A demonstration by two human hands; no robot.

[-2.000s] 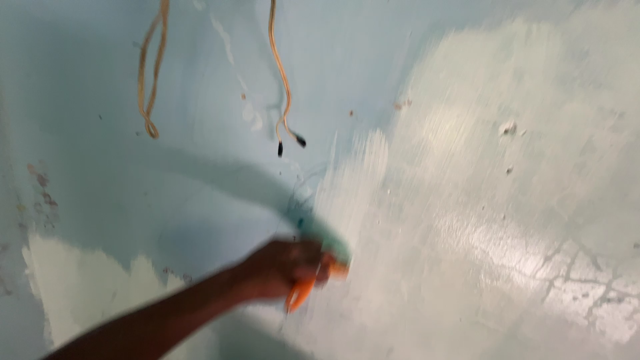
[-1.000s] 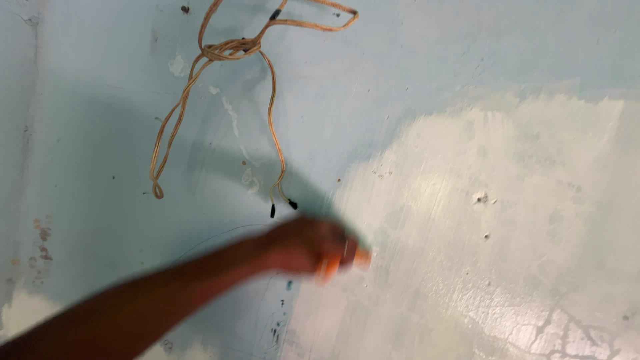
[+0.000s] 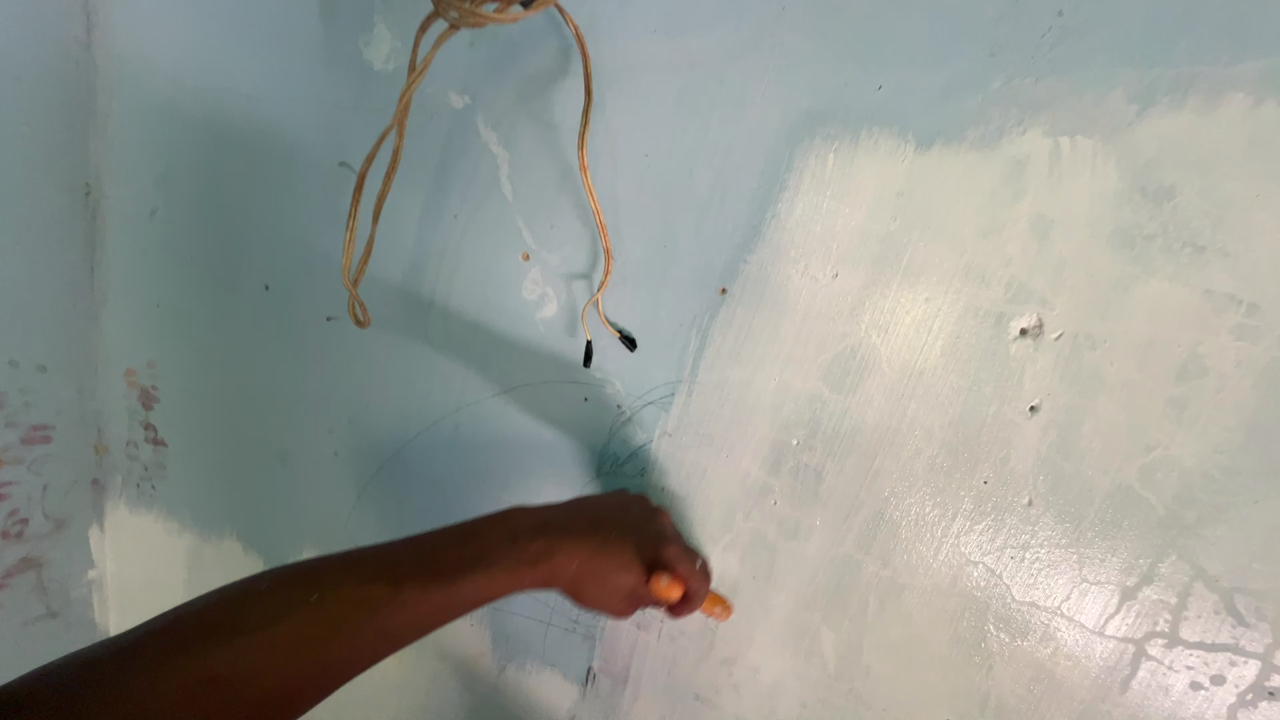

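From the lower left my left hand [image 3: 625,555] reaches to the wall, its fingers closed round an orange handle [image 3: 715,605]. The working end of this tool is hidden by the hand or out of sight, so its kind cannot be told for sure. Beneath and right of the hand, the light blue wall [image 3: 690,120] bears a whitish, streaky coat of paint [image 3: 900,400]. The hand is near the left edge of this coat. My right hand is not in view.
A tan electrical cord [image 3: 590,150] hangs above the hand, its two ends wrapped in black tape [image 3: 626,340]. Another whitish patch [image 3: 170,560] lies at lower left. Small holes [image 3: 1027,327] and a dark web of cracks [image 3: 1175,630] mark the right side.
My left hand has moved about over the left edge of the whitish coat, still holding the orange handle. Lately it has gone lower, farther below the cord ends. The view has shifted.
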